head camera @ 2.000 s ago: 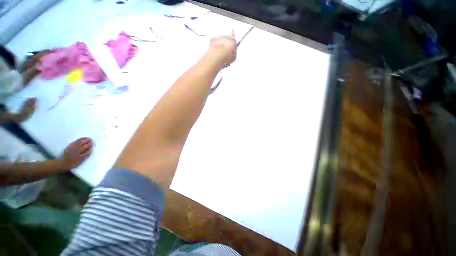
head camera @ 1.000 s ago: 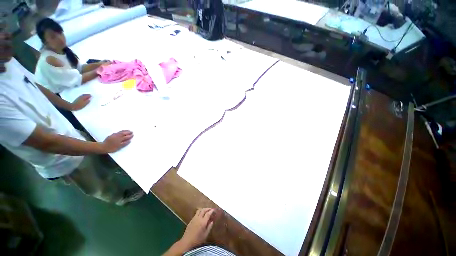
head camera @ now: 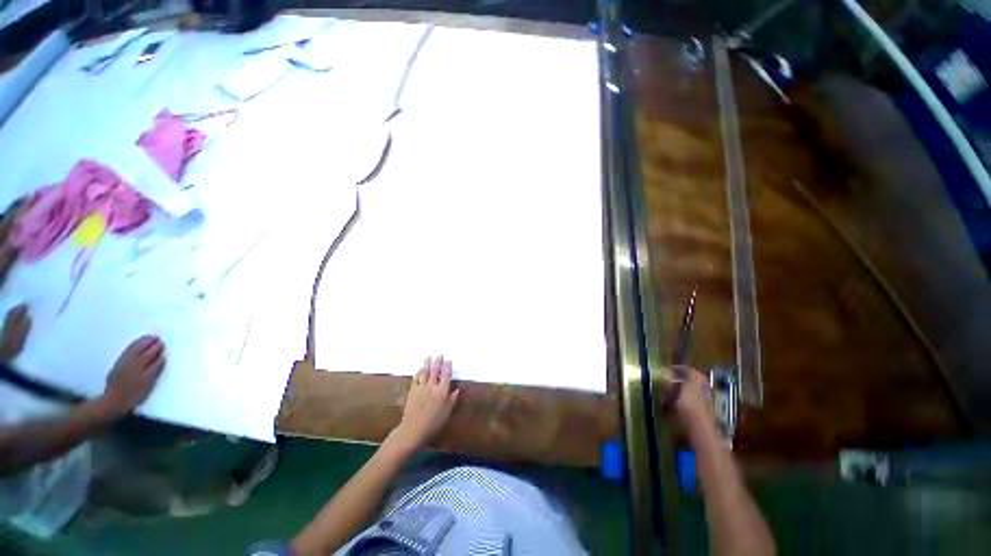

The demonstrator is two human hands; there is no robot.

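Observation:
A large white cut pattern piece (head camera: 478, 217) lies on the brown table (head camera: 522, 421), its left edge curved and stepped, with a narrow gap to the wider white pattern sheet (head camera: 250, 272) on the left. My left hand (head camera: 431, 400) rests flat on the near table edge, its fingertips on the piece's lower edge, holding nothing. My right hand (head camera: 687, 393) is right of the metal rail, slightly blurred, around the handles of the shears (head camera: 686, 326). Their dark blades point away from me over the brown wood.
The metal rail (head camera: 630, 272) with blue clips (head camera: 613, 460) runs beside the piece. A clear strip (head camera: 739, 217) lies to its right. Pink garments (head camera: 82, 206) with a yellow tag (head camera: 89, 228) and another person's hand (head camera: 136, 373) are at left.
The view has turned right and down. My left hand has moved from the bare table to the piece's lower edge. My right hand has come into view with the shears.

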